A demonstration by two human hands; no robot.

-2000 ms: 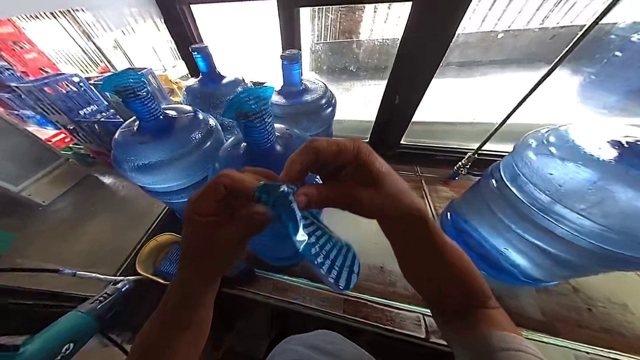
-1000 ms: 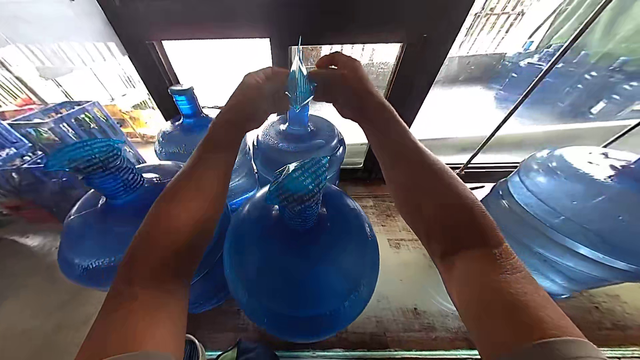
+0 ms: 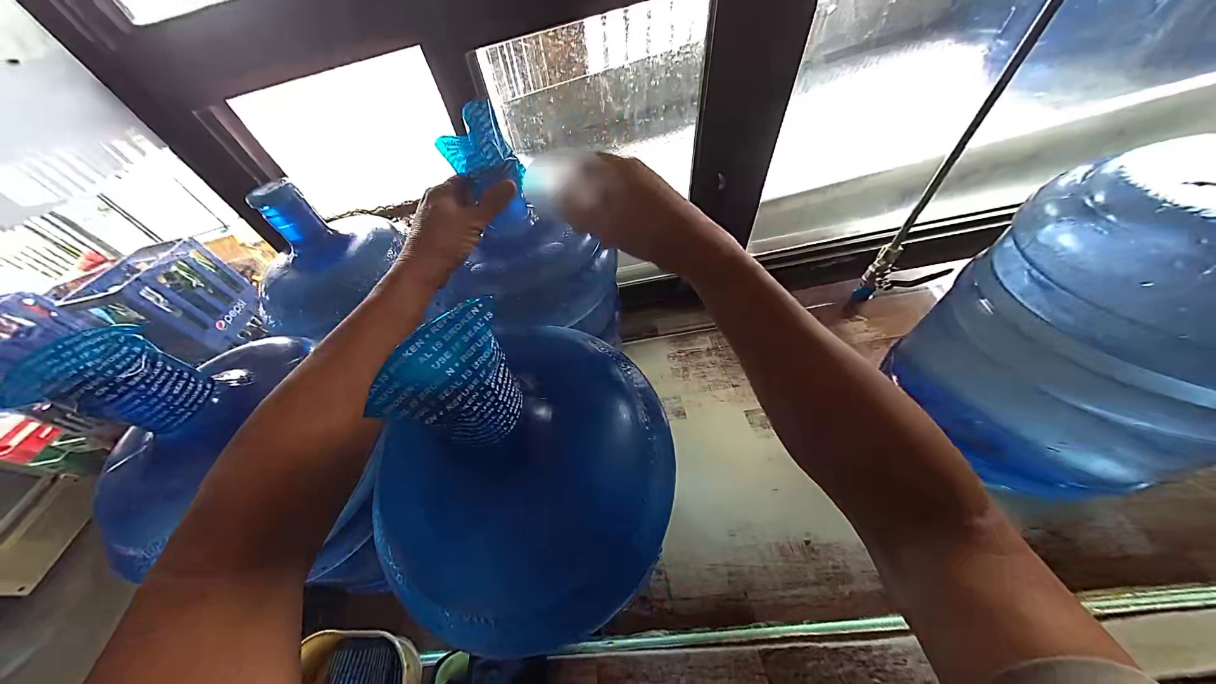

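Near the centre top, a blue printed plastic seal sleeve (image 3: pixel 484 142) sits around the neck of a blue water jug (image 3: pixel 541 275). My left hand (image 3: pixel 456 223) grips the sleeve at that neck. Just right of it, my right hand (image 3: pixel 608 199) is blurred, with a pale, blurred patch at its fingers; whether it holds anything is unclear. Below my hands, a nearer jug (image 3: pixel 532 513) wears a flared printed sleeve (image 3: pixel 456 380). Another sleeved jug (image 3: pixel 161 484) stands at the left, partly behind my left forearm. Behind it is a jug with a bare neck (image 3: pixel 332 256).
A large clear-blue jug (image 3: pixel 1073 351) stands at the right on the worn ledge (image 3: pixel 760 494). A thin rod with a metal fitting (image 3: pixel 888 261) leans by the window frame (image 3: pixel 750 123). Blue plastic crates (image 3: pixel 180 294) are at the left; a yellowish round container (image 3: pixel 408 655) is at the bottom.
Two seconds ago both hands held the loose sleeve over the near jugs. One second ago they held it upright at the far jug's neck; now it surrounds that neck, and my right hand has moved off to the right.
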